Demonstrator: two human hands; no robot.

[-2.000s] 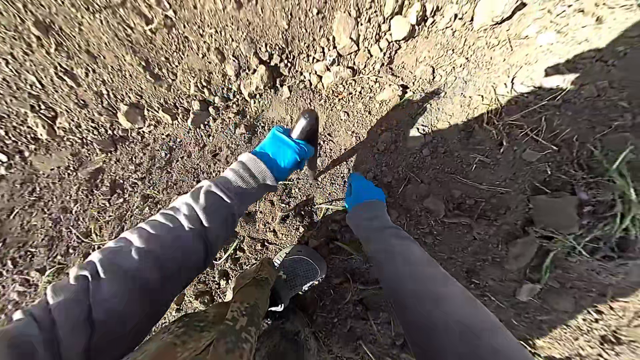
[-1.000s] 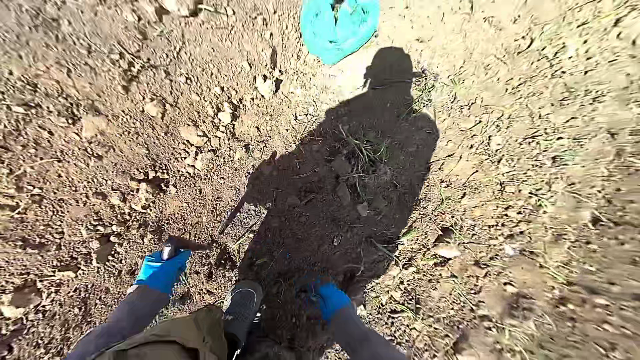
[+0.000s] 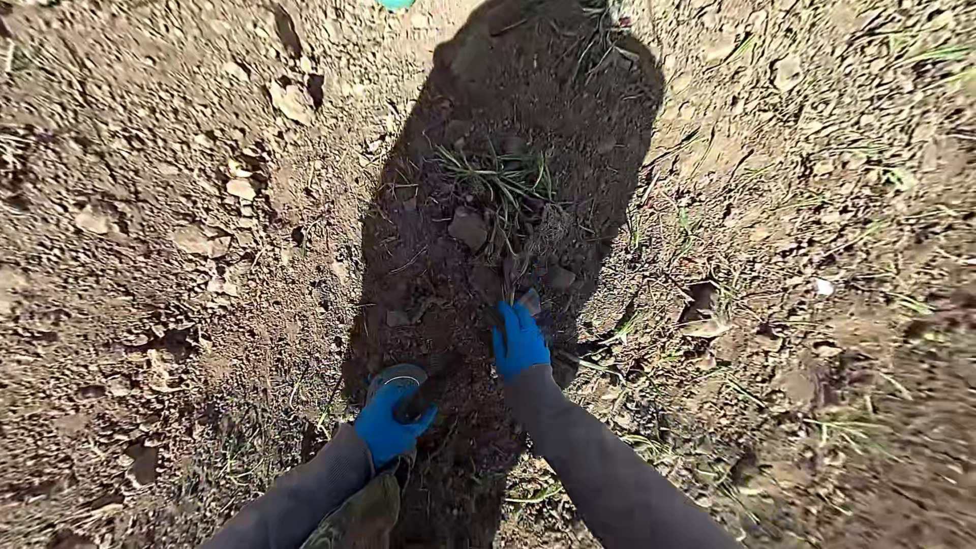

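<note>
My left hand (image 3: pixel 389 428), in a blue glove, is low and left of centre, curled round the dark handle (image 3: pixel 412 407) of a hand tool beside my shoe (image 3: pixel 396 377); the tool's blade cannot be made out. My right hand (image 3: pixel 521 341), also gloved in blue, reaches down to the shaded soil with fingers pointing away from me. At its fingertips lie pale, dry stems (image 3: pixel 509 278) and a flat light piece; whether the fingers grip them is unclear. Farther up, a clump of green grass (image 3: pixel 503 177) lies on the soil.
A stone (image 3: pixel 468 228) sits just below the grass clump. Clods and stones, such as one at the upper left (image 3: pixel 291 102), dot the sunlit, uneven ground. The edge of a green object (image 3: pixel 396 3) shows at the top. My shadow covers the middle.
My right hand has moved forward across the shaded soil, nearer to the grass clump. My left hand, still on the dark handle, is now beside my shoe. The view has shifted.
</note>
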